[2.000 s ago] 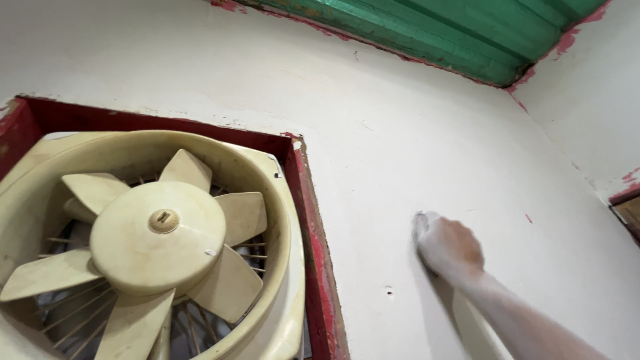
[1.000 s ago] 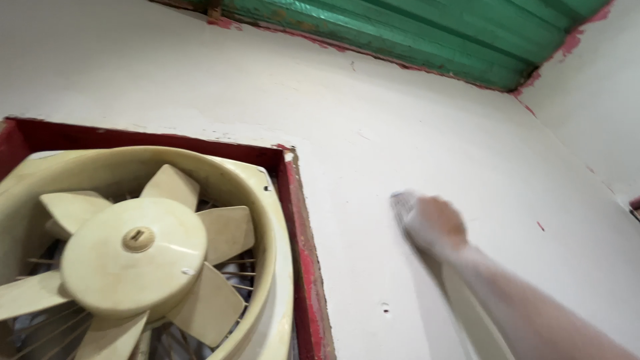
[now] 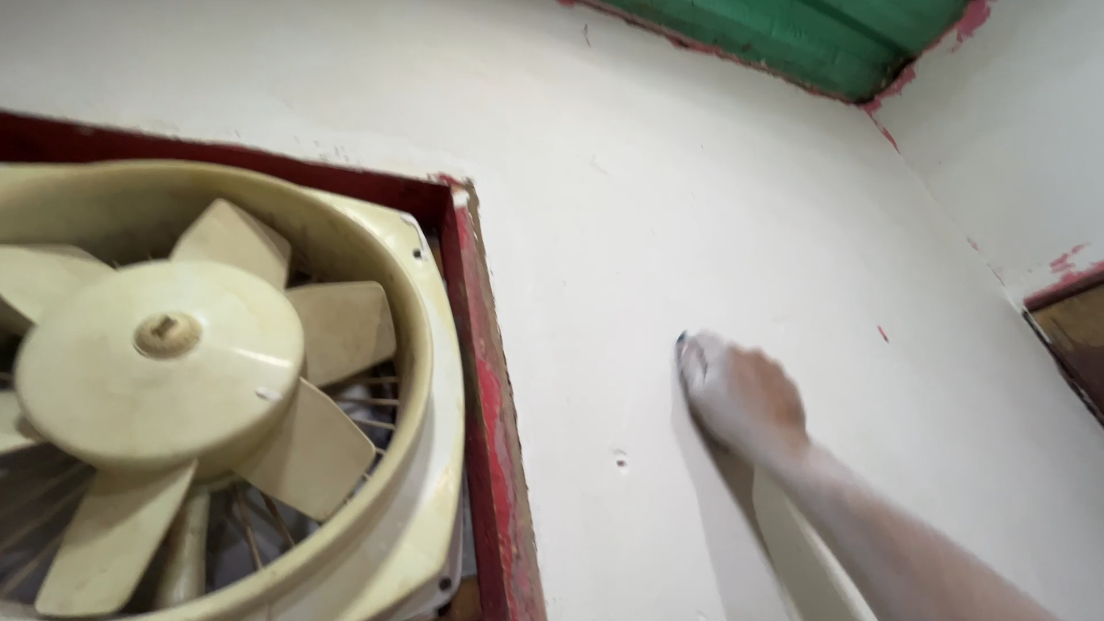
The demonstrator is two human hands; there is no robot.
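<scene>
My right hand reaches in from the lower right, its fingers curled against a white painted wall. White dust seems to coat the hand and forearm. A small dark-edged thing shows at the fingertips; blur hides what it is. Below and left of the hand is a small hole in the wall, and a short red mark lies to its right. The arm's shadow falls on the wall under the wrist. My left hand is out of view.
A cream plastic exhaust fan fills the left side, inside a red-painted frame with chipped edges. Green corrugated sheet spans the top right. At the right edge, past the wall corner, is a brown panel with a dark red edge.
Against the wall hole, my right hand moved up and slightly left between the two earlier frames, then came back down and right. Its fingers stay curled at the wall. The view has shifted somewhat.
</scene>
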